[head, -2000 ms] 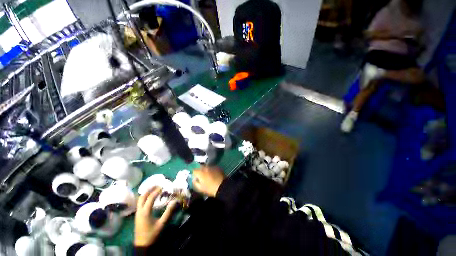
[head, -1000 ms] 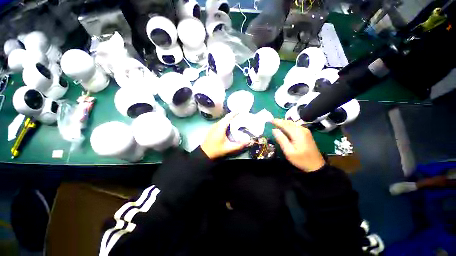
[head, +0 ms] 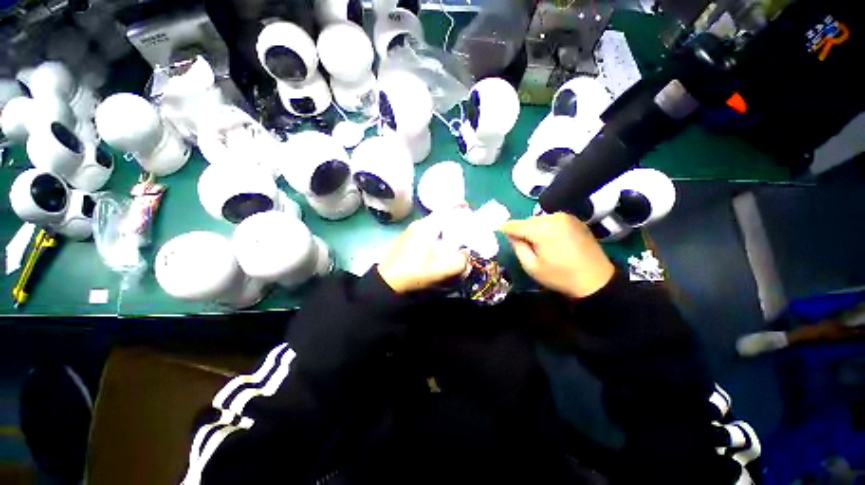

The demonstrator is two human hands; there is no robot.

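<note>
A white camera housing (head: pixel 457 227) is held near the front edge of the green bench, with its open side and a bunch of thin coloured wires (head: pixel 486 280) towards me. My left hand (head: pixel 417 260) is closed around the housing's left side. My right hand (head: pixel 561 254) is at its right, with thumb and forefinger together at a small white piece (head: pixel 493 214) on the housing. Whether the fingertips grip that piece is too blurred to tell. A loose white rounded shell (head: pixel 441 186) stands just behind the housing.
White cameras (head: pixel 330 176) crowd the green bench (head: pixel 180 213) behind and left. A thick black cylinder (head: pixel 607 156) slants in from upper right. A yellow tool (head: pixel 35 269) lies far left, small white parts (head: pixel 645 266) at right. A cardboard box (head: pixel 142 407) is below the bench.
My left hand has closed further over the housing. My right thumb and forefinger have drawn together beside it. The view has shifted slightly, showing more of the black object at upper right.
</note>
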